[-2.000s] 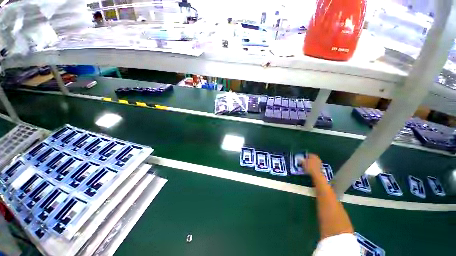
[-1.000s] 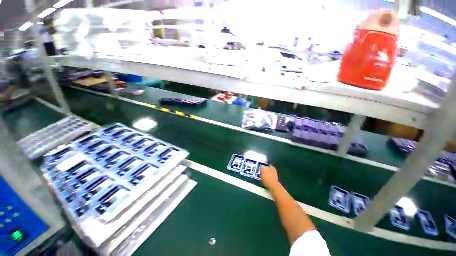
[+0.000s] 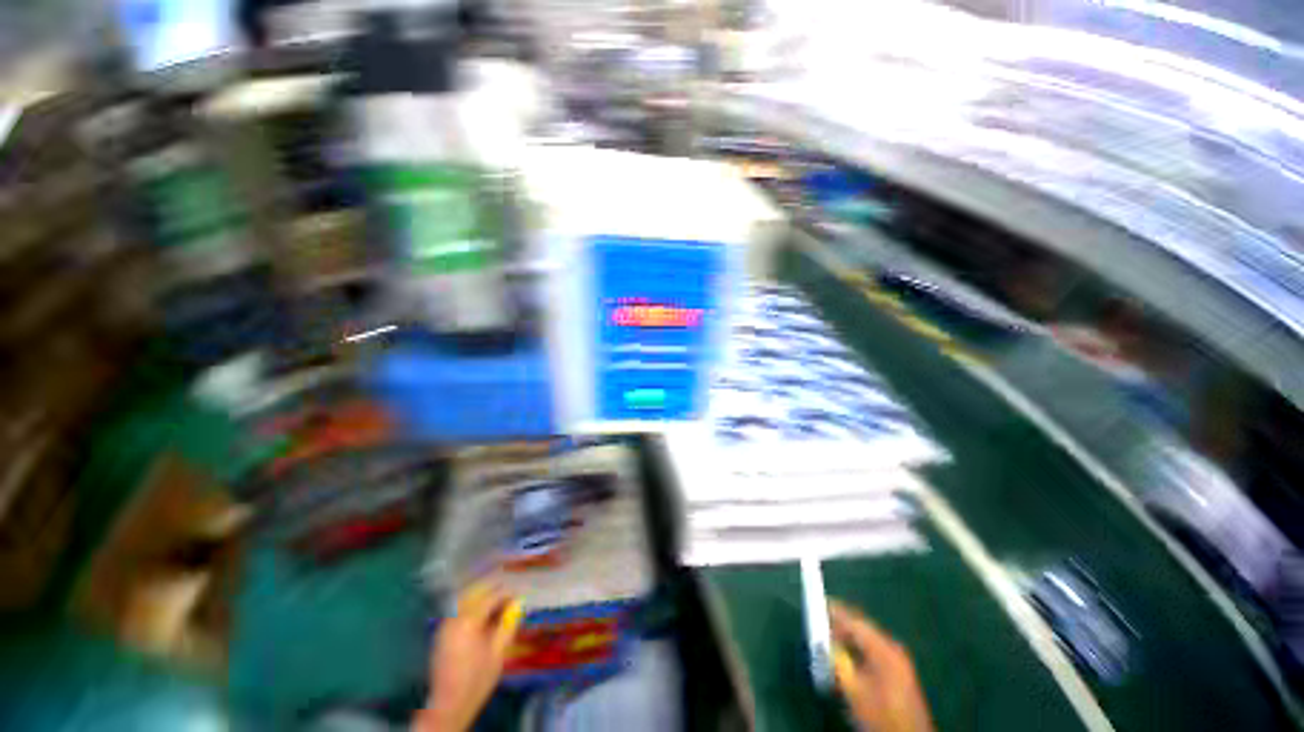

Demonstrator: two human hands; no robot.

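Note:
The view is blurred. My right hand, with a yellow finger cot, holds a panel seen nearly edge-on above the green bench, right of the press. My left hand, also with a yellow fingertip, is at the front left edge of the grey base plate, beside the red and yellow label; its grip is unclear. A fixture with orange-red parts and a panel stands on the base plate, beyond my left hand.
The temperature controller stands behind the base plate, with the blue press head to its left. Stacked panel sheets lie right of it. Panels lie on the conveyor at right. A cardboard box is at left.
The view has swung left from the conveyor to the press. My right hand has left the conveyor row with a panel in it. My left hand has come into view.

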